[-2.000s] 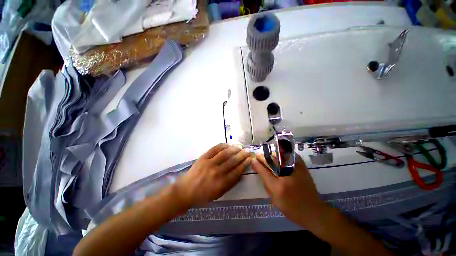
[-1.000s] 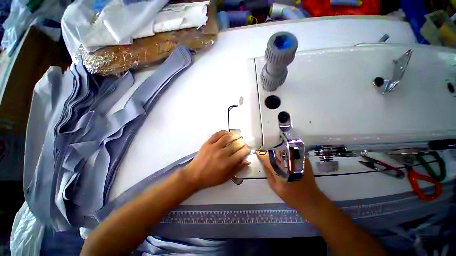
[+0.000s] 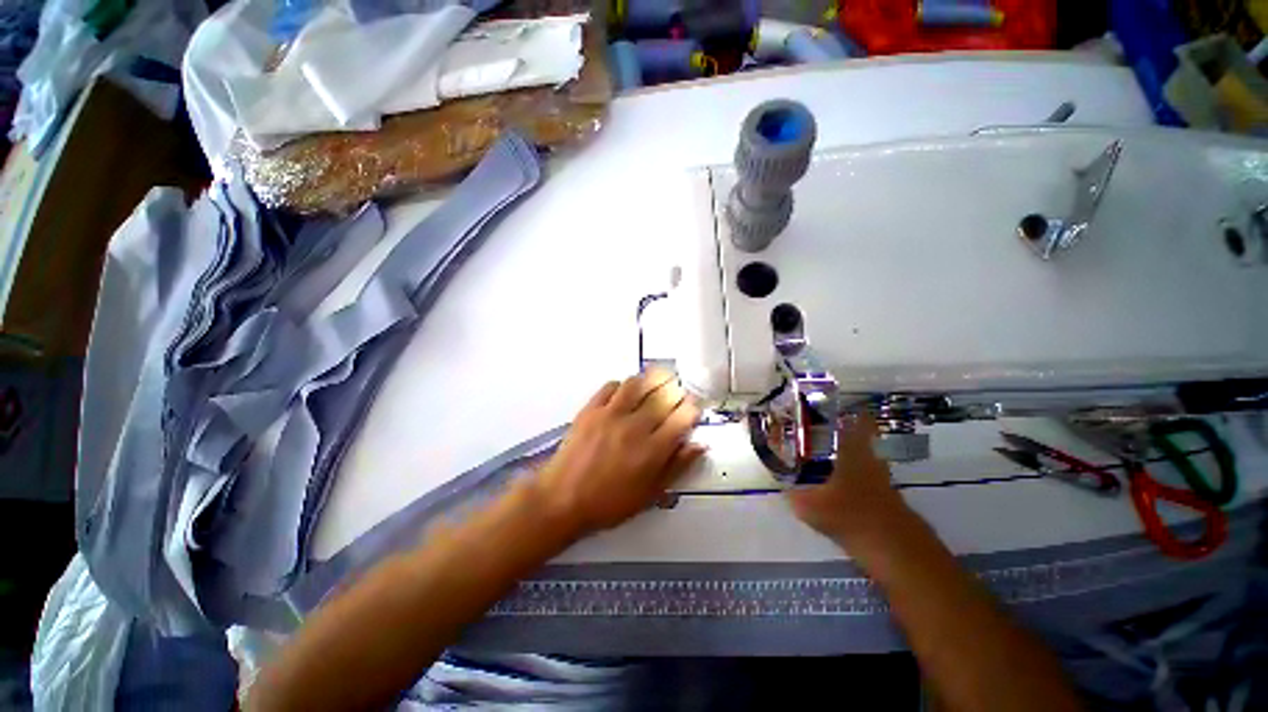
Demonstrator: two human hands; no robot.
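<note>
A long grey-blue strip [image 3: 480, 480] runs along the front left of the white table, up to and under my left hand. My left hand [image 3: 626, 452] lies palm down over its end, fingers together, fingertips just left of the presser foot area. The fabric under the fingers is hidden. My right hand [image 3: 851, 487] is right of the needle, partly behind the shiny take-up guard [image 3: 800, 429] of the white sewing machine [image 3: 946, 264]. Its fingertips are hidden, so I cannot tell whether it holds anything.
A heap of grey-blue strips [image 3: 264, 376] lies on the table's left. A brown wrapped packet [image 3: 417, 146] with white cloth is behind it. Dark-red snips [image 3: 1064, 462] and red-and-green scissors [image 3: 1175, 512] lie at right. A measuring tape [image 3: 695, 598] runs along the front edge.
My right hand has moved right, away from my left hand and the needle area, to beside the take-up guard. My left hand stays left of the needle. The camera view has shifted slightly.
</note>
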